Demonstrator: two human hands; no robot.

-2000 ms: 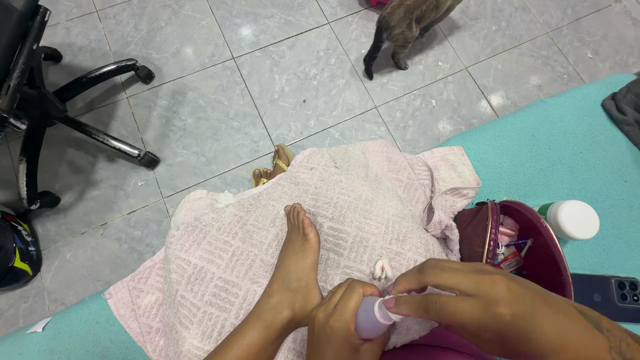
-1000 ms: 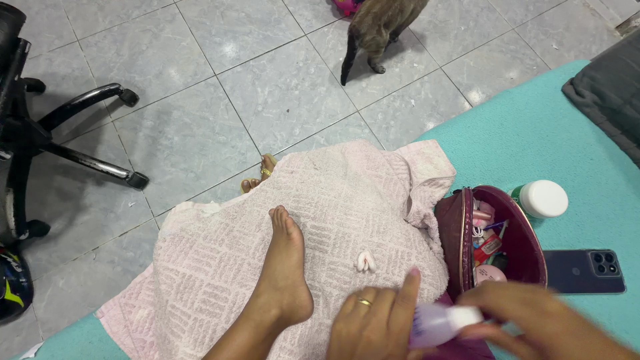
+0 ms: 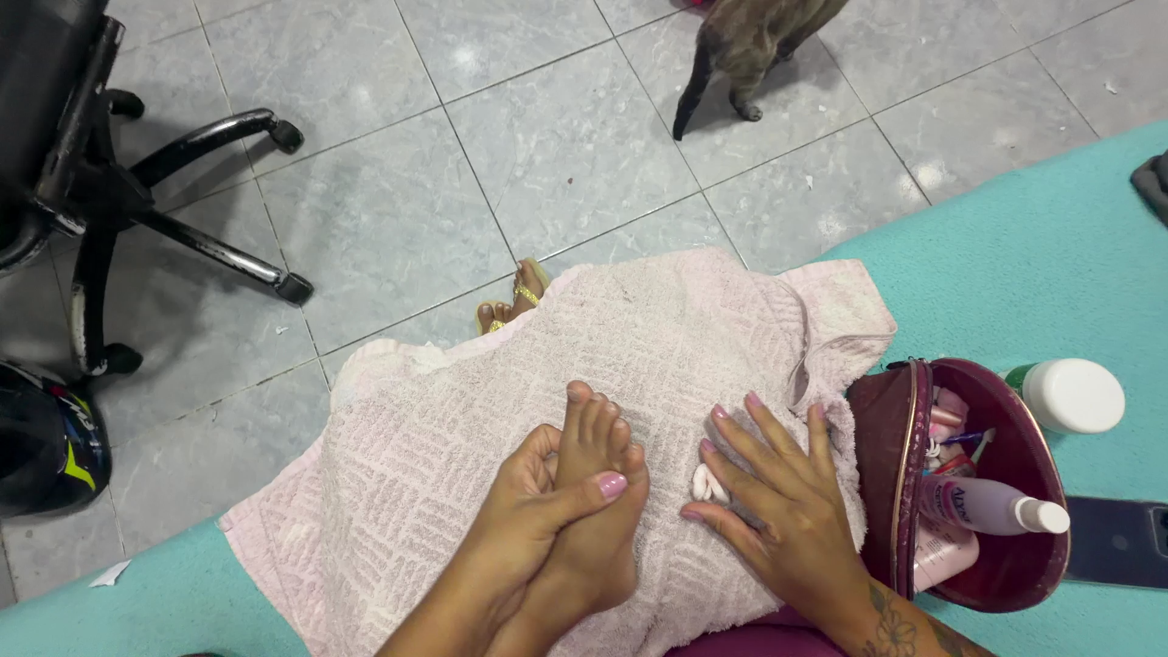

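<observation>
My left hand (image 3: 538, 502) grips a bare foot (image 3: 593, 511), its thumb across the top just below the toes. The foot lies over a pale pink towel (image 3: 420, 474). To the right, my right hand (image 3: 785, 493) is spread palm down on the towel, its thumb and forefinger around a small folded piece of white cotton (image 3: 707, 484); whether they pinch it I cannot tell. A clear bottle of lilac liquid with a white cap (image 3: 976, 506) lies in an unzipped maroon case (image 3: 1036, 438), among several small items.
A white-lidded jar (image 3: 1075, 395) and a smartphone (image 3: 1118, 540) are beside the case on the turquoise cover (image 3: 985, 246). Beyond are sandalled feet (image 3: 513, 301), a cat (image 3: 748, 50) on the tiled floor, a black office chair (image 3: 119, 201) and a helmet (image 3: 50, 438).
The bottle, earlier in my hands, now lies in the case. My left hand has taken hold of the foot, and my right hand has come down beside the cotton.
</observation>
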